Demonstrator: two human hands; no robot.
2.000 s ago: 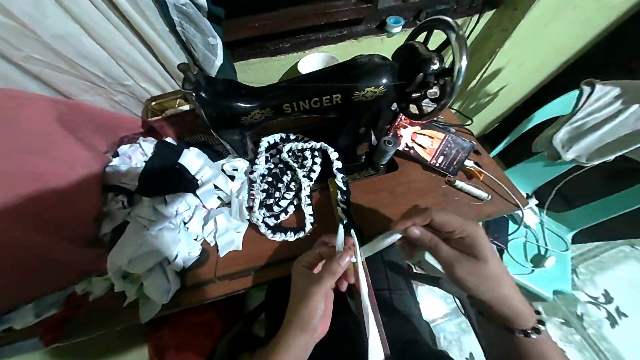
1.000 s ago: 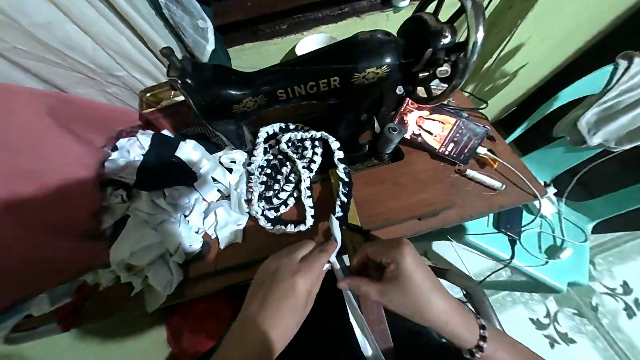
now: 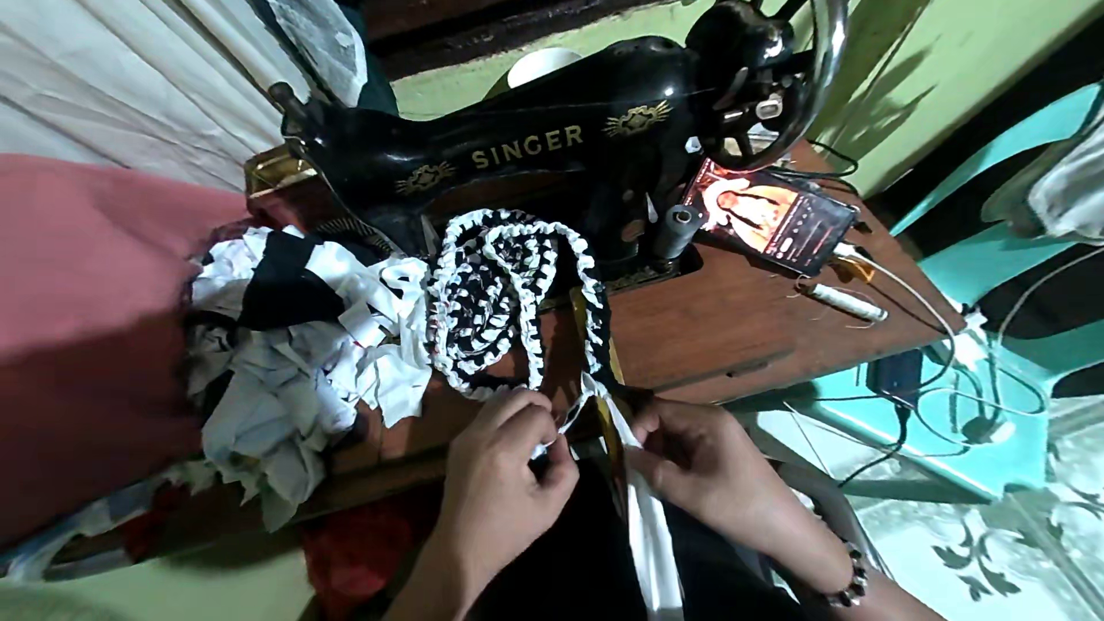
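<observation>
A braided black and white fabric cord (image 3: 517, 293) lies coiled on the wooden sewing table, one end running down toward my hands. At that end my left hand (image 3: 509, 466) pinches a thin white strand between thumb and fingers. My right hand (image 3: 699, 457) grips a white fabric strip (image 3: 647, 535) just below the cord's end, and the strip hangs down over my lap. A yellow flat strip (image 3: 610, 423), perhaps a measuring tape or stick, runs beneath the cord. Left of the coil is a heap of white and black fabric scraps (image 3: 319, 345).
A black Singer sewing machine (image 3: 535, 129) stands behind the coil. On the table's right side are a grey thread spool (image 3: 677, 231), a lit phone (image 3: 768, 216) with a cable, and a white thread spool (image 3: 845, 302). A turquoise plastic chair (image 3: 931, 457) holds a charger and cables.
Two seconds ago the white strip was stretched between my hands. Now it hangs down from my right hand, and my left hand has moved left of the cord's end with a thin strand.
</observation>
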